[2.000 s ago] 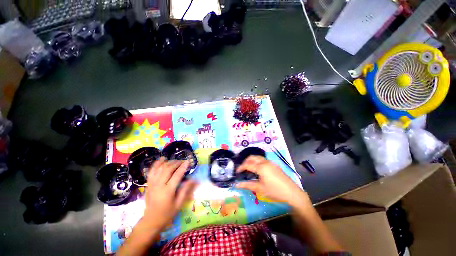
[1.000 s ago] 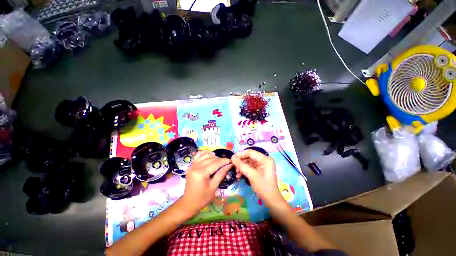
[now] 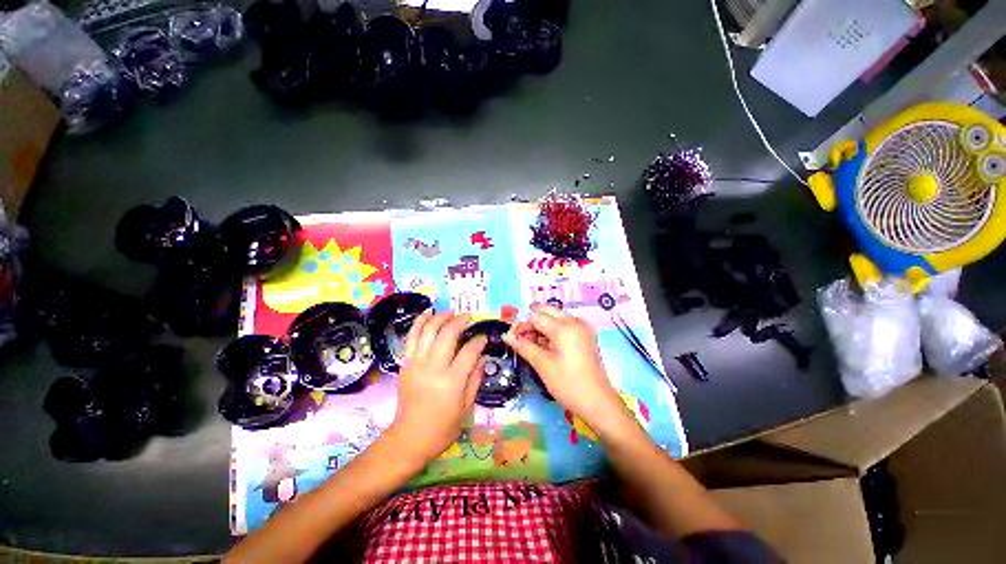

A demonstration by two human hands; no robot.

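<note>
Several glossy black housings stand in a row on the printed mat (image 3: pixel 265 496). One housing (image 3: pixel 502 380) lies between my hands, its lower part showing. My left hand (image 3: pixel 439 369) is at its left rim, fingers bent over it. My right hand (image 3: pixel 557 353) is at its upper right, thumb and fingertip close together; whether a small part is between them is too small to tell. Another housing is mostly hidden under my right hand. To the left are a housing with a pale dot (image 3: pixel 334 346) and one at the row's end (image 3: pixel 257 381).
Reddish heap (image 3: pixel 563 226) at the mat's upper right; dark-silver heap (image 3: pixel 677 176) beyond. Thin dark tool (image 3: pixel 644 350) at the mat's right edge. Black inserts (image 3: pixel 723 270), yellow-blue fan (image 3: pixel 921 187) and open carton (image 3: pixel 816 441) at right. Housing stacks (image 3: pixel 116 386) at left and far side.
My hands have come together over the one housing from being apart two seconds ago. Over the last second they have shifted only slightly, uncovering more of its lower part.
</note>
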